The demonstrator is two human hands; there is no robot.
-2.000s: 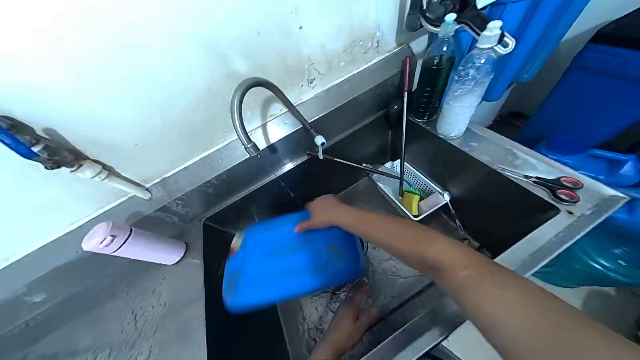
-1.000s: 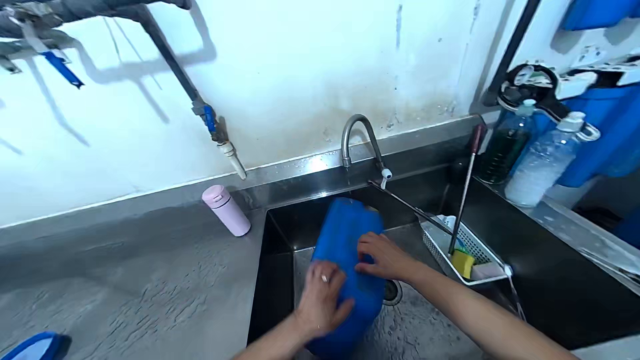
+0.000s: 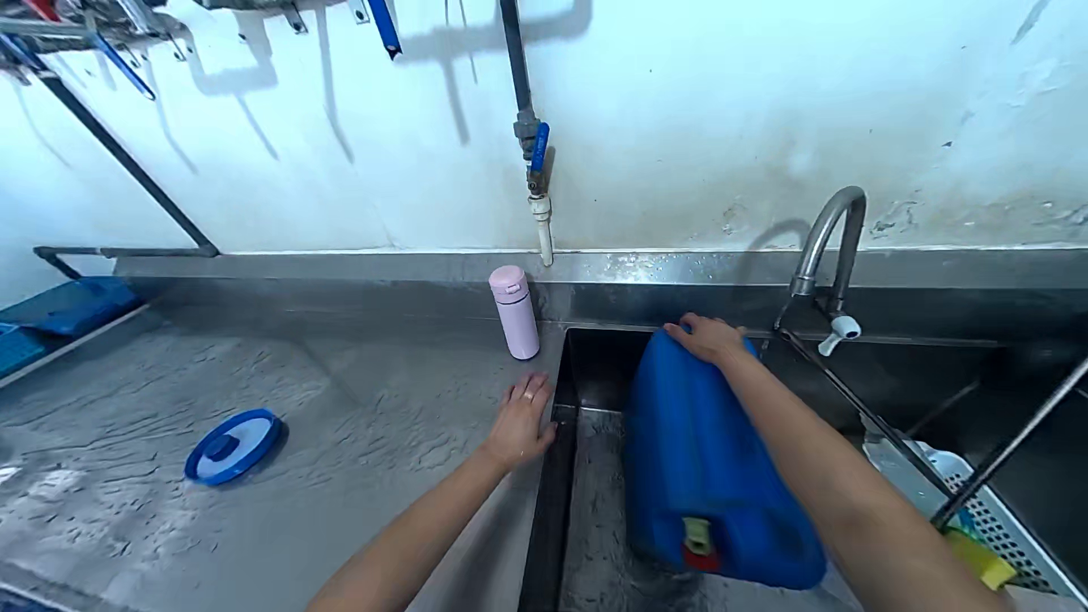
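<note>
A blue plastic jerrycan [image 3: 710,476] lies in the stainless steel sink [image 3: 586,510], its end with a small greenish tap and red part towards me. My right hand [image 3: 710,338] grips the jerrycan's far end. My left hand [image 3: 520,425] holds nothing; its fingers are spread at the counter by the sink's left edge. Just beyond it stands a pink flask [image 3: 515,313]. Farther left on the wet steel counter [image 3: 357,476] lies a round blue-rimmed lid [image 3: 233,446].
A curved faucet [image 3: 837,229] rises behind the sink. At right are a white perforated basket [image 3: 1003,518], a yellow sponge [image 3: 977,557] and long metal rods [image 3: 867,412]. A pipe with a blue valve [image 3: 539,149] hangs above the counter. Blue trays [image 3: 68,306] sit far left.
The jerrycan was tilted up between both hands; it now rests lower in the sink. My left hand has let go and moved left to the counter. The view has swung left.
</note>
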